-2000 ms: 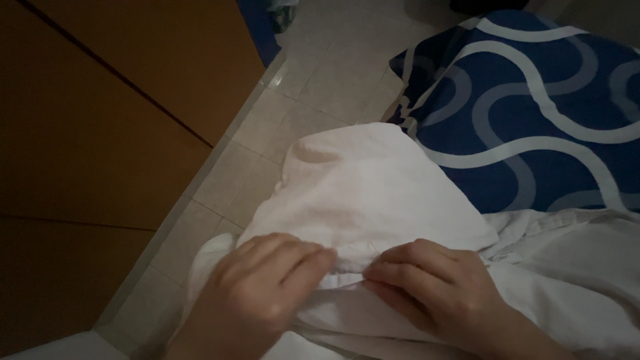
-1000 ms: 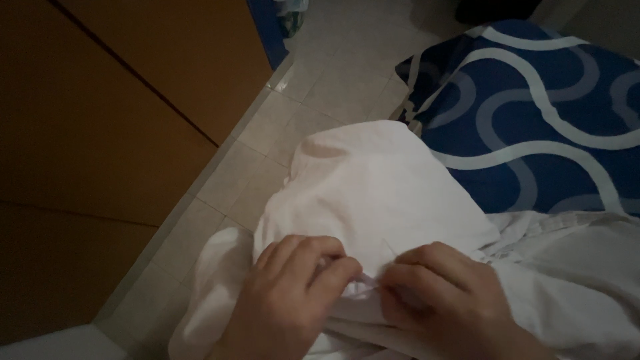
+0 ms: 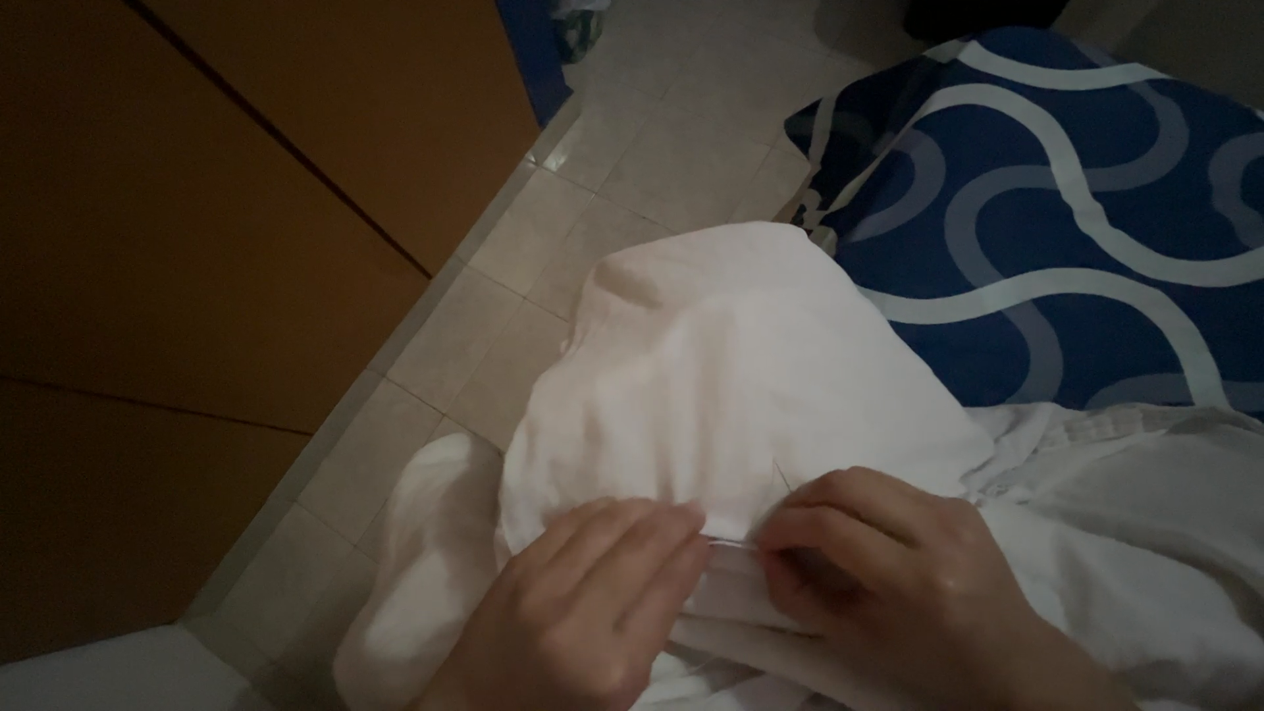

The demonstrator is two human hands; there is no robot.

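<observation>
A white cloth [image 3: 750, 375] lies draped across my lap, with a folded edge running between my two hands. My left hand [image 3: 602, 592] pinches that fold, its fingers close together on the cloth. On the right, my right hand [image 3: 879, 573] grips the same fold between thumb and fingers. A thin dark sewing needle [image 3: 782, 475] sticks up beside the right index finger, over the cloth. Whether the right fingers hold the needle, and where its lower end is, I cannot tell. The fingertips of both hands are partly hidden.
To the left stand brown wooden panels [image 3: 247, 247] above a tiled floor [image 3: 474, 336]. A blue cloth with grey and white wavy bands [image 3: 1007, 227] covers a raised surface at the right. More white fabric [image 3: 1136, 513] lies at the lower right.
My left fingers, bent and raised a second ago, now lie flatter and closer together on the fold. The needle now shows plainly beside my right hand.
</observation>
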